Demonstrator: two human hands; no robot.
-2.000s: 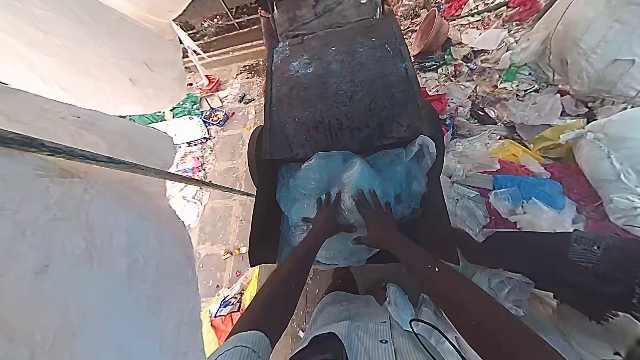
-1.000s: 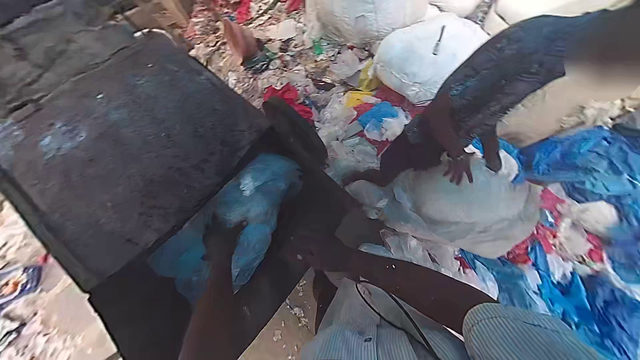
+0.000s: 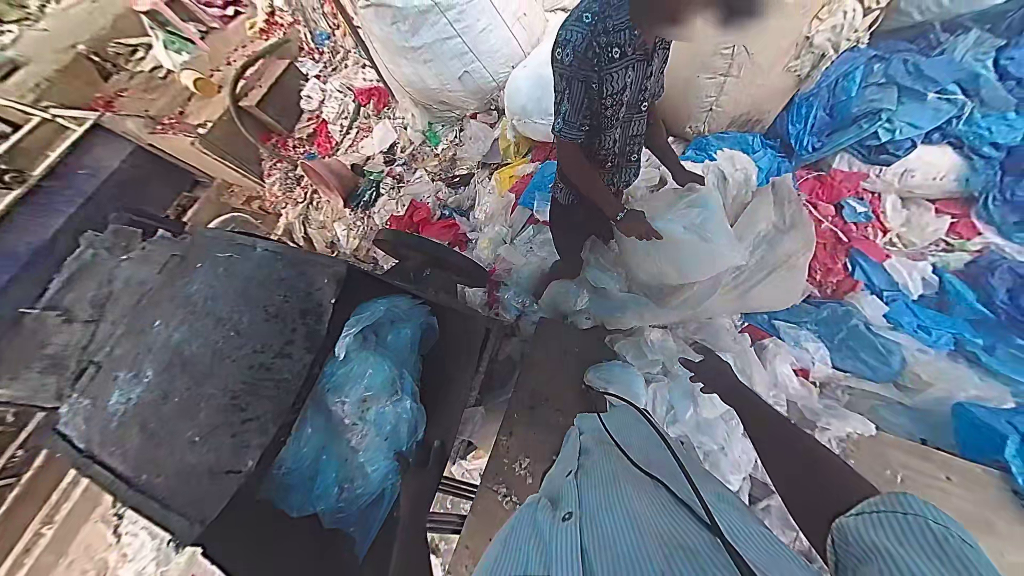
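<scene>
Crumpled blue plastic film (image 3: 364, 408) lies in the dark metal feed trough (image 3: 456, 344) of a machine. Beside the film's lower right edge is my left hand (image 3: 424, 464), dark against the trough; whether it touches the film I cannot tell. My right hand (image 3: 708, 370), fingers spread and nothing in it, is over a heap of clear plastic film (image 3: 704, 416) to the right. Beyond it, a co-worker's hands rest on a large sheet of whitish plastic film (image 3: 720, 248).
A co-worker (image 3: 608, 104) in a patterned shirt stands ahead. Large white sacks (image 3: 448, 48) stand behind. Blue film (image 3: 888, 104) is piled at right, red scraps (image 3: 832, 224) near it. The machine's metal cover (image 3: 200, 352) is at left. A board (image 3: 536, 424) lies before me.
My right hand has moved from the film in the trough to above the heap at right. My left hand has moved to the film's near edge. The view has turned right.
</scene>
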